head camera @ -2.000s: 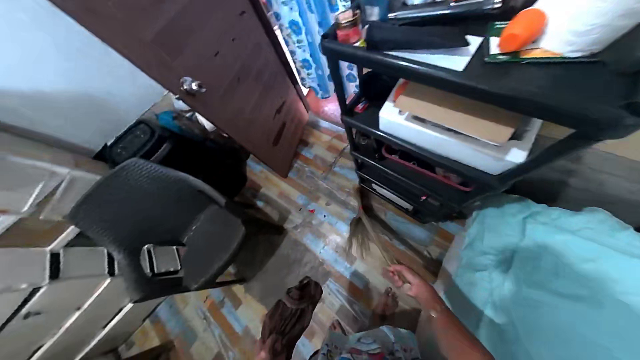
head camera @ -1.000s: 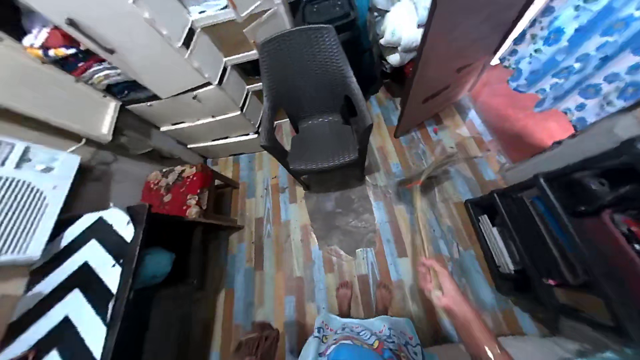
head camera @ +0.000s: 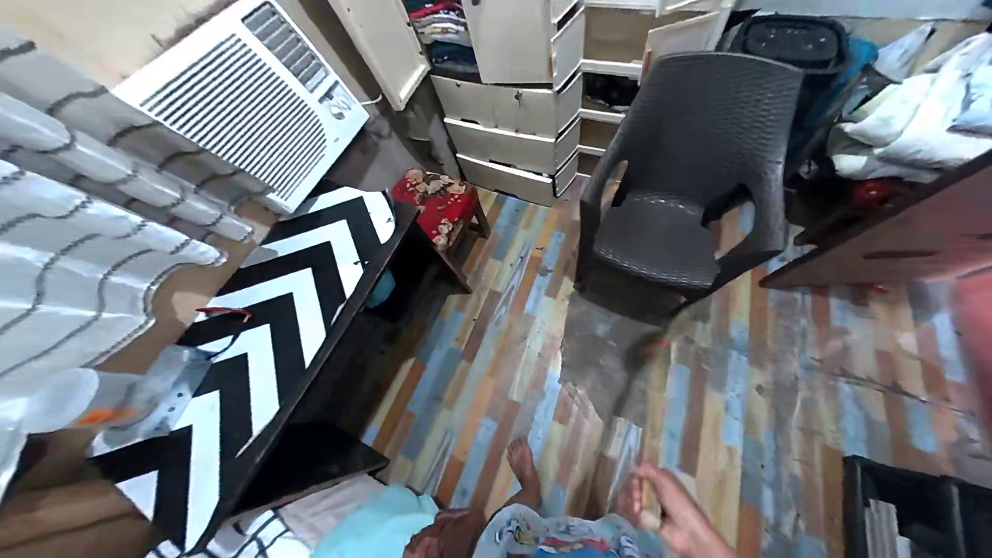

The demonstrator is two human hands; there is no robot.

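Note:
My right hand, at the bottom right of centre, is closed around the thin handle of a broom. The handle runs up and away over the floor, and its blurred far end is in front of the dark woven-pattern plastic armchair. My left hand is partly visible at the bottom edge, beside a dark brown thing that I cannot make out; its grip is unclear. One bare foot shows on the wood-patterned floor covering, near a bare grey patch of floor.
A black-and-white chevron-covered table stands left, below a window air conditioner. Behind are a red floral stool and a cream cabinet with drawers. A brown door is at right; a black rack sits lower right.
The view has swung left, from the door and black shelf to the table and air conditioner. My right hand stays on the broom, whose far end has moved from near the door to before the chair.

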